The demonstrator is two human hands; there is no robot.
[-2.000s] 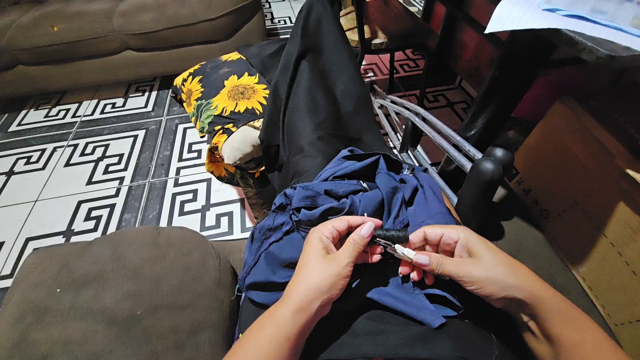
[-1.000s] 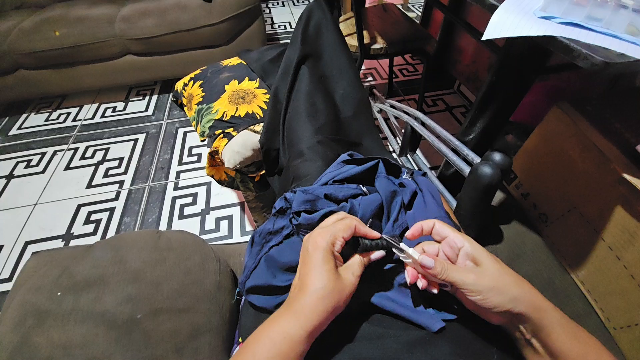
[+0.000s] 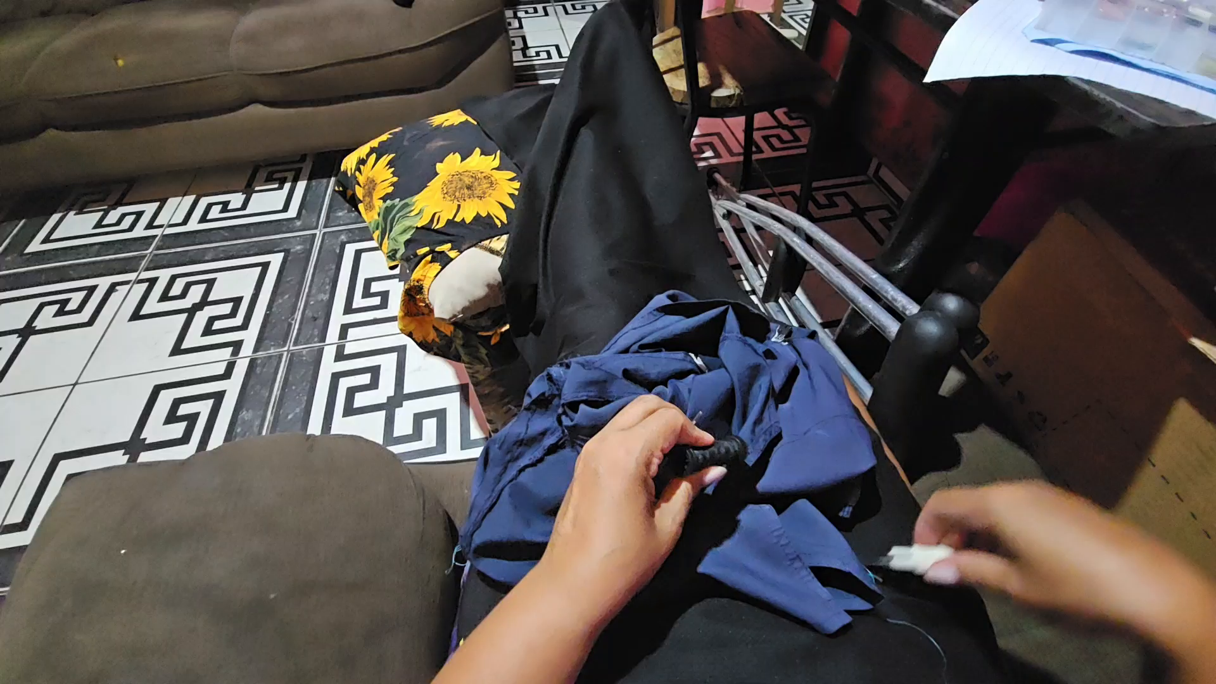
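My left hand [image 3: 627,484] pinches a spool of black thread [image 3: 712,456] between thumb and fingers, above a bunched navy blue garment [image 3: 703,370] on my lap. Out to the right, my right hand [image 3: 1016,541], blurred, grips a small white-handled tool [image 3: 917,559] with a thin dark tip pointing left; its exact kind cannot be told. A short thin pin or needle seems to stick up beside the left fingertips. Below the garment's right edge, a loose pale thread [image 3: 921,632] curves over the black cloth covering my lap.
A brown sofa cushion [image 3: 237,560] lies at lower left. Sunflower-print fabric [image 3: 446,190] lies beside the black cloth. Metal tubes [image 3: 826,247] and a black rounded post [image 3: 912,380] stand on the right, near a cardboard box [image 3: 1092,351]. Papers [image 3: 988,47] rest on the upper right table.
My right hand has moved away from the spool toward the right, carrying the white-handled tool. My left hand still holds the black spool above the garment.
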